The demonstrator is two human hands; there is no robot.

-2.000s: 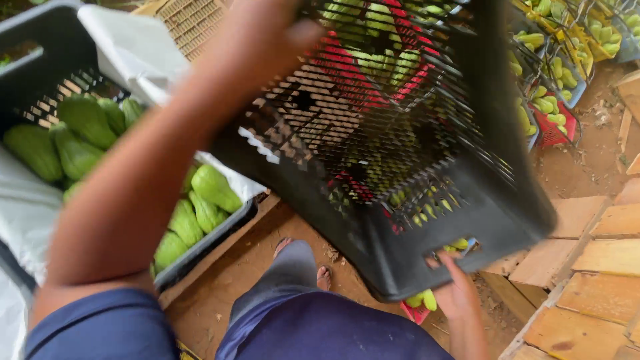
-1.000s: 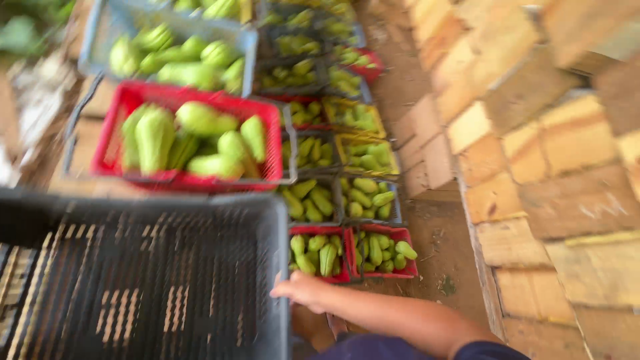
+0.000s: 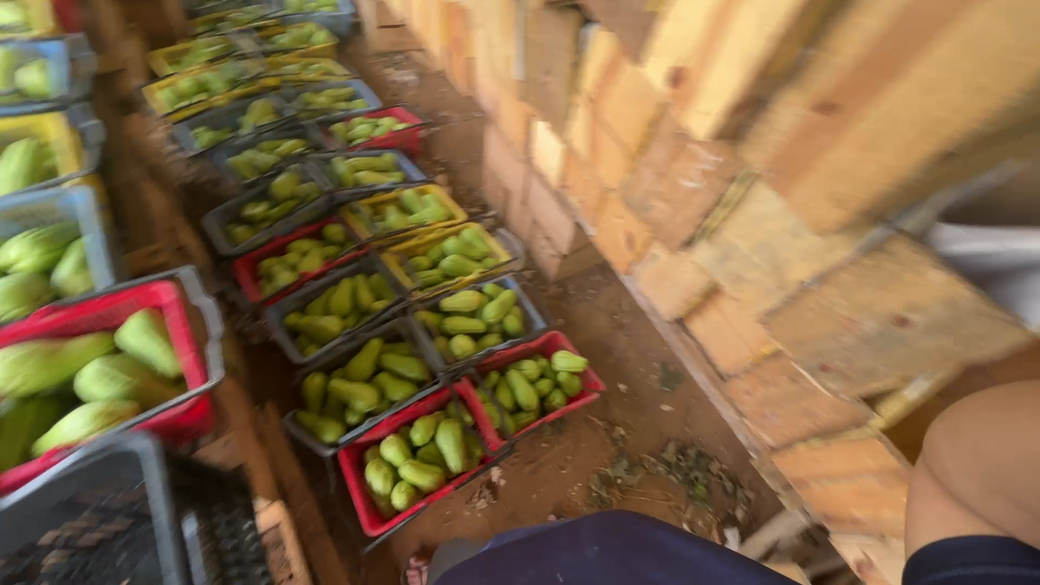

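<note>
Neither of my hands shows. At the right edge a bare bent arm (image 3: 967, 479) comes out of a dark blue sleeve, its hand out of frame. A black plastic crate (image 3: 150, 487), seen only in part, stands at the lower left with no hand visible on it. Just beyond it is a red crate (image 3: 183, 333) of green chayotes (image 3: 122, 378). Rows of crates full of chayotes stand on the ground in the middle, the nearest being a red crate (image 3: 355, 479) and another red crate (image 3: 591, 388) beside it.
A wall of wooden boards (image 3: 845, 301) runs along the right, with a pale blurred thing (image 3: 987, 260) near it. Dry leaves (image 3: 691, 479) lie on the dirt floor (image 3: 650, 406). Wooden beams (image 3: 292, 487) lie between the left crates and the ground rows.
The view has swung right. The black crate, held by both hands at first and touched by one hand a second ago, now stands at lower left with no hand in sight on it.
</note>
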